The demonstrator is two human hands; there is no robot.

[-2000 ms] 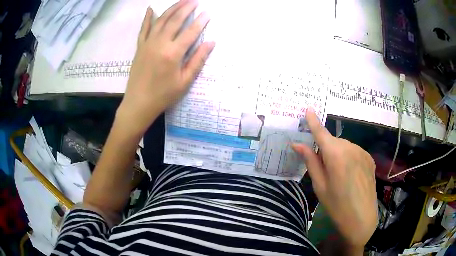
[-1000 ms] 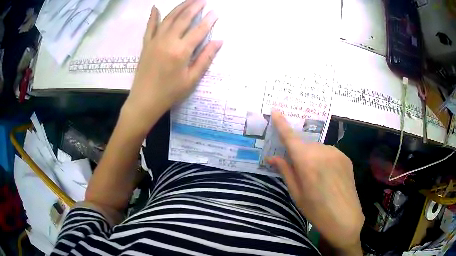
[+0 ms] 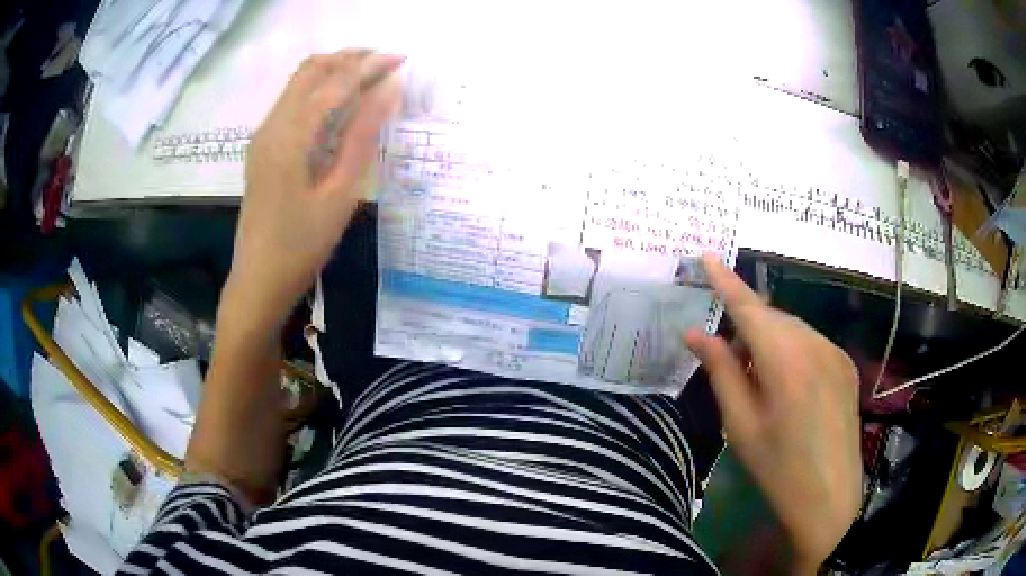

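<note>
The printed work sheet lies on the white table and hangs over its front edge towards my striped top. It has blue bands, a table, red text and a grey garment drawing at its lower right. Its upper part is overexposed. My left hand is blurred at the sheet's upper left edge, fingers bent; whether it grips the sheet is unclear. My right hand is at the sheet's lower right edge, index finger stretched out near the small picture above the drawing, thumb apart, holding nothing visible.
White cut pieces lie at the table's upper left. A dark smartphone with a white cable is at upper right. Ruler marks run along the table's front. Yellow-framed holders stand at lower left and right, with a white roll.
My left hand has lifted off the sheet's top and moved left and down to its edge. My right hand moved left over the sheet, then back to its right edge.
</note>
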